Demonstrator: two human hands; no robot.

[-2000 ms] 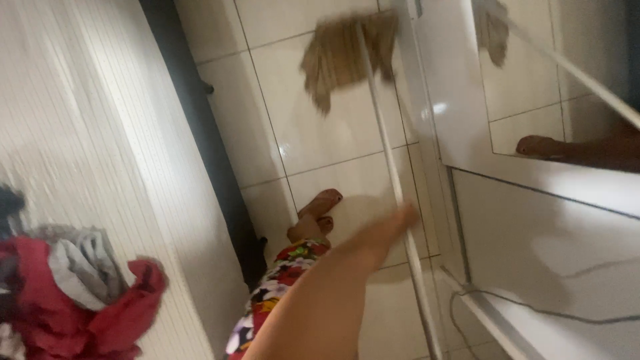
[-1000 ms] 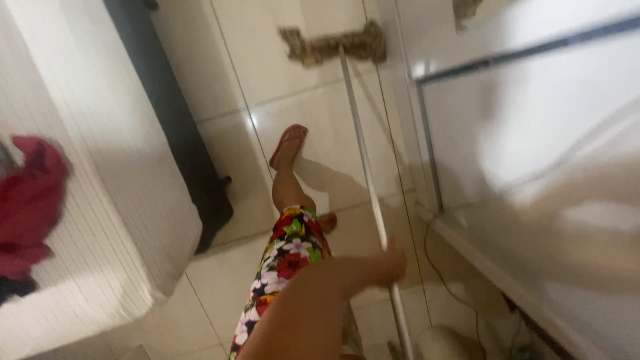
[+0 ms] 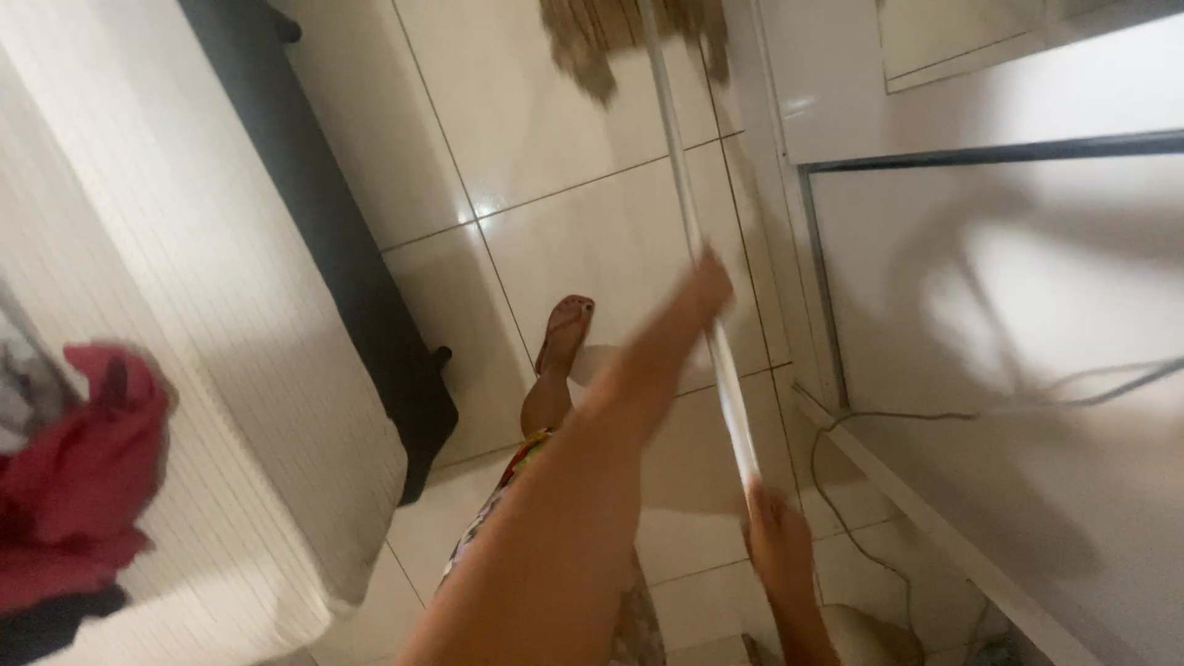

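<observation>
A long white pole (image 3: 680, 166) slants down the middle of the view, its far end at a brown cloth (image 3: 606, 32) on the tiled floor at the top. My left hand (image 3: 710, 287) is closed around the pole near its middle, blurred. Lower down, my right hand (image 3: 775, 527) grips the pole close to its near end. Below my left forearm show a flowered garment (image 3: 499, 490) and one foot in a sandal (image 3: 566, 324). The fingers of both hands are partly hidden or blurred.
On the left stands a bed with a pale striped mattress (image 3: 305, 444) and dark base (image 3: 324, 185), red clothing (image 3: 83, 462) lying on it. White furniture with a mirror-like panel (image 3: 962, 37) lines the right side. A thin cable (image 3: 869, 555) trails down to the floor beside it.
My right hand on the pole's near end has come into view. The cloth appears nearer the top edge than a second ago. The view has shifted.
</observation>
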